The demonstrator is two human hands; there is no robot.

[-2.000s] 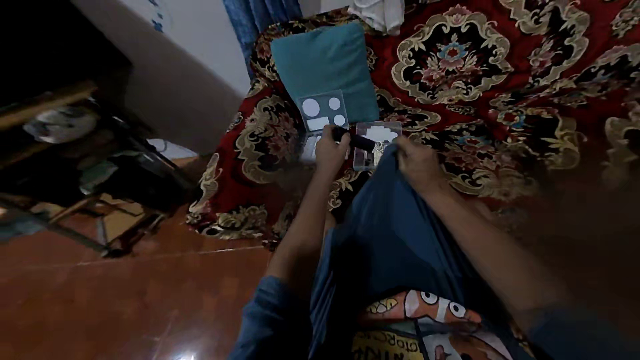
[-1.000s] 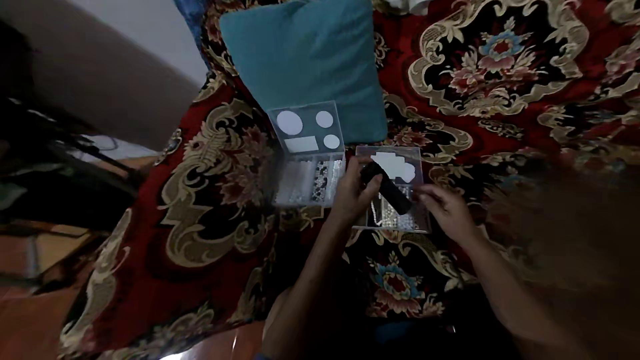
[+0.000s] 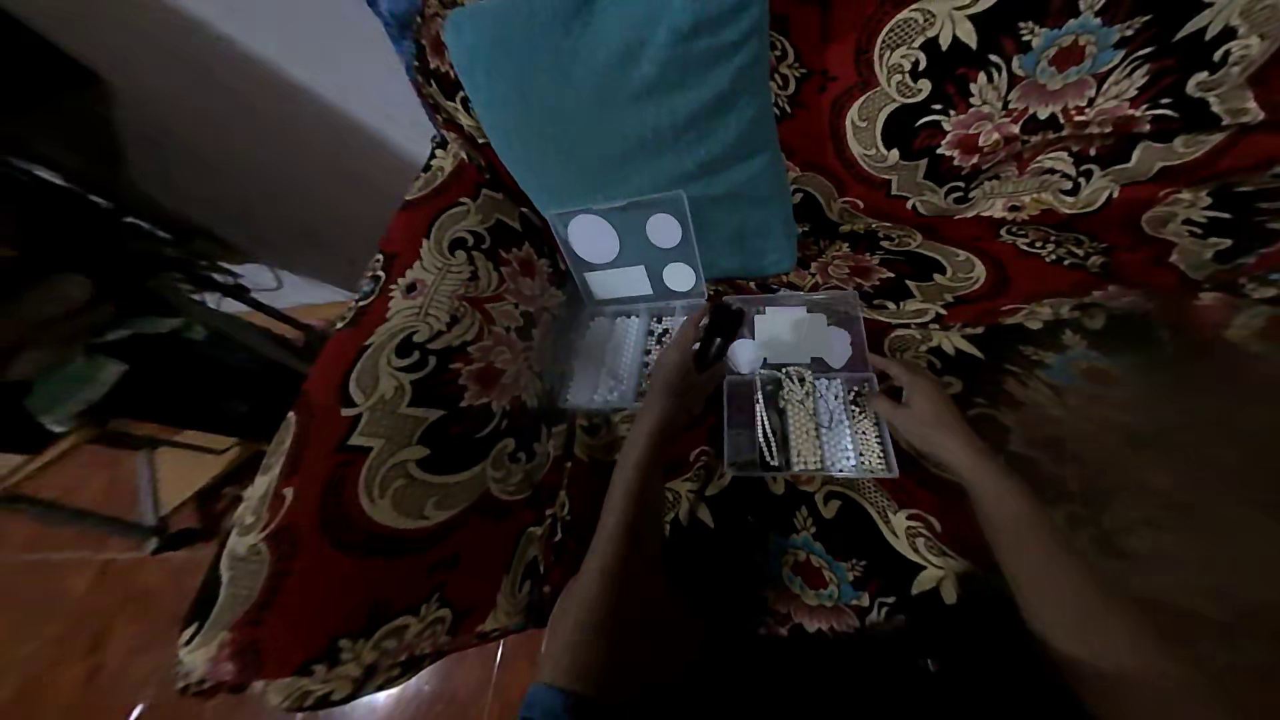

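Note:
Two clear plastic compartment boxes lie with lids raised on a patterned sofa cover. The left box (image 3: 605, 360) holds white and dark beads; its lid (image 3: 634, 250), bearing white round and rectangular pieces, leans against a teal cushion (image 3: 640, 130). In the right box (image 3: 808, 425) are strands and loose pearl-like beads, and white paper pieces (image 3: 795, 335) lie at its lid. My left hand (image 3: 685, 365) grips a dark object (image 3: 718, 335), too dim to identify, between the boxes. At the right box's right edge is my right hand (image 3: 895, 395), fingers slightly bent, with nothing plainly held.
The red and black floral sofa cover (image 3: 450, 400) spreads around the boxes and up the backrest. At the left stands a low piece of furniture with a wooden shelf (image 3: 190, 465), near a pale wall (image 3: 300, 90). Reddish floor tiles (image 3: 90, 600) show at lower left.
The blue cloth raised between my hands two seconds ago is no longer seen there. The dark object has moved off the right box toward the left. The view has come nearer the boxes.

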